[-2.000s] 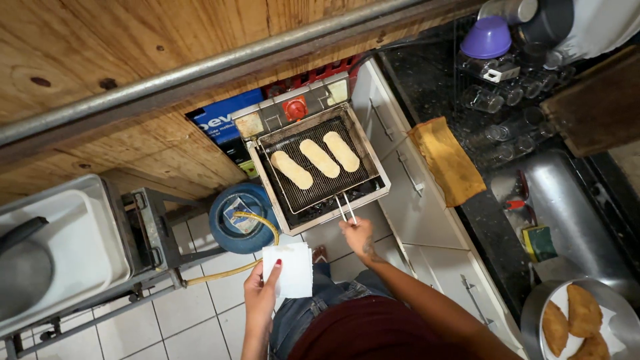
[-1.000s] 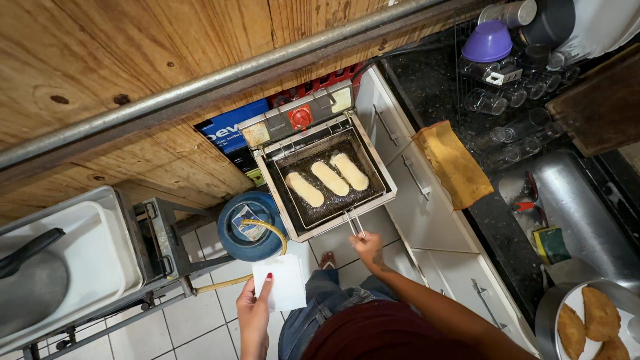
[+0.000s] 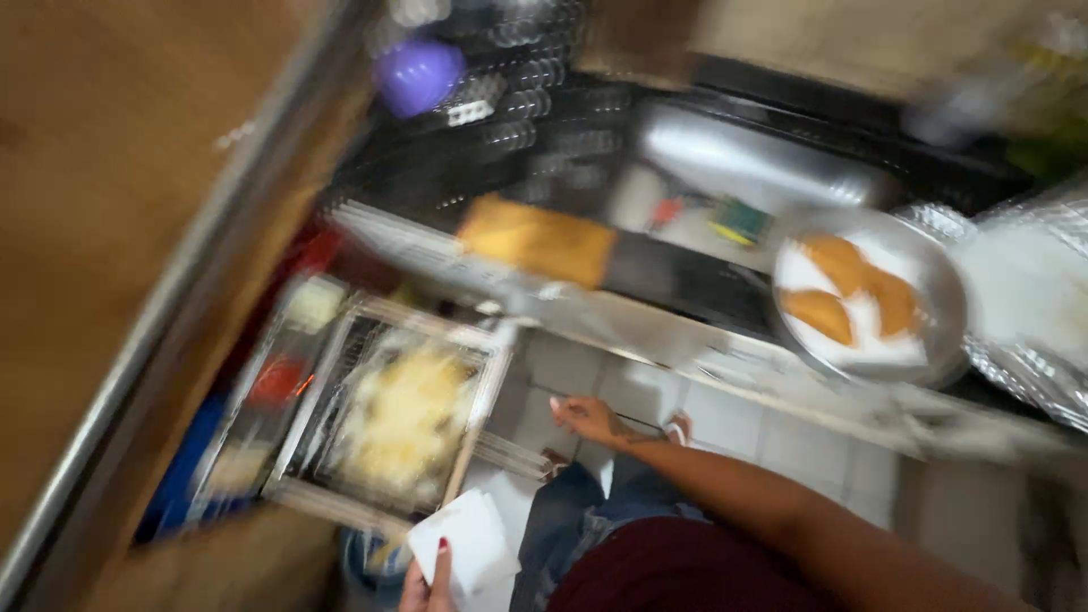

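Pale pieces of food [image 3: 408, 416] lie in bubbling oil inside the metal fryer [image 3: 501, 365], blurred together. My left hand [image 3: 432, 585] grips folded white paper [image 3: 466, 540] by the fryer's near corner. My right hand [image 3: 586, 418] is off the basket handle [image 3: 510, 455], above the floor tiles, with nothing visible in it; blur hides whether its fingers are apart. A round metal pan [image 3: 948, 340] on the right holds several browned pastries [image 3: 820, 314] on white paper.
A dark counter bears an orange cloth [image 3: 540, 242], a purple bowl [image 3: 419, 76], glasses and a sponge [image 3: 738, 221] by the steel sink [image 3: 748, 161]. Foil [image 3: 1028, 374] edges a white surface at right. A metal rail [image 3: 170, 289] crosses the left side.
My right hand has let go of the basket handle. The food, on the raised basket at first, now sits in foaming oil. The view has swung strongly to the right.
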